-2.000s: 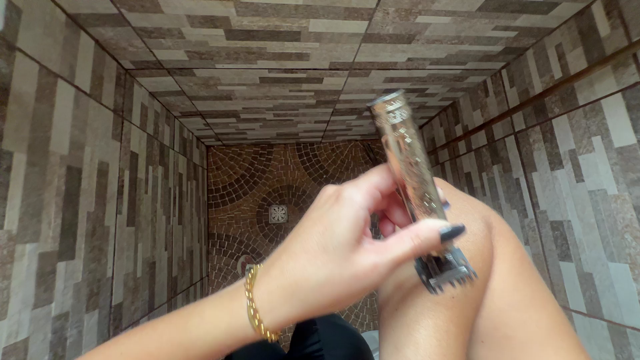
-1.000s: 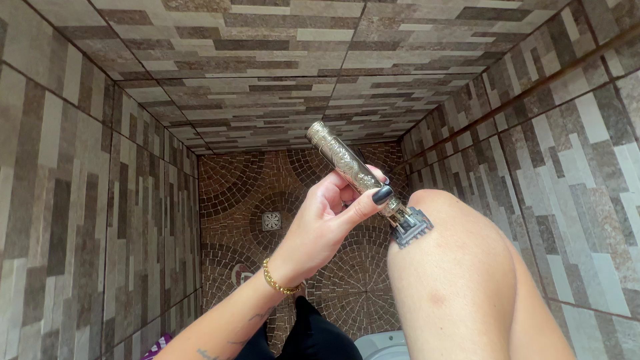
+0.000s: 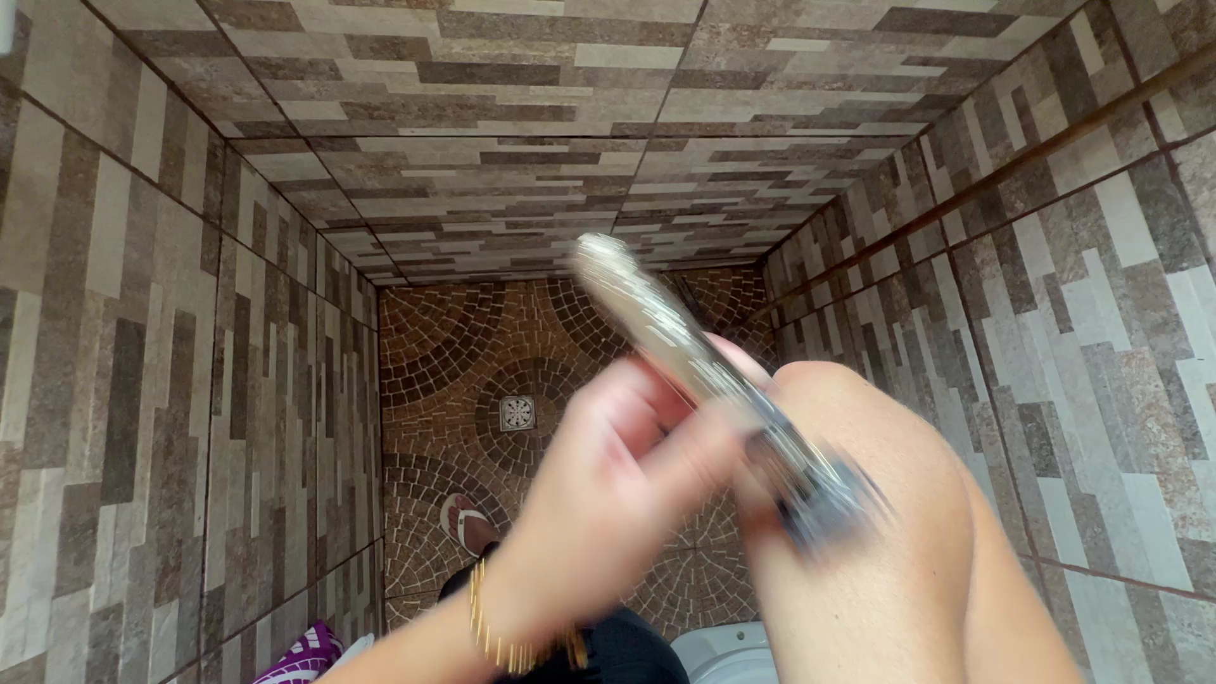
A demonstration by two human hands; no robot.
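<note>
In the head view, my left hand (image 3: 617,484) grips an ornate gold-toned cordless hair trimmer (image 3: 679,332), thumb on the near side and fingers wrapped behind. The hand and trimmer are blurred. The dark toothed guard at the trimmer's lower end overlaps a bare, bent limb (image 3: 864,560) on the right; actual contact cannot be told. Whether this limb is an arm or a leg is unclear. A gold chain bracelet (image 3: 489,617) circles my left wrist. My right hand is not in view.
Patterned tiled walls (image 3: 123,380) enclose a brown mosaic floor (image 3: 446,366) with a square metal drain (image 3: 518,413). A foot in a white flip-flop (image 3: 465,522), dark clothing (image 3: 627,651), a white toilet rim (image 3: 727,638) and purple-and-white fabric (image 3: 304,655) are below.
Since one second ago, the trimmer's guard has moved from beside the limb's bend to slightly lower along it. My left hand has kept hold of the trimmer throughout.
</note>
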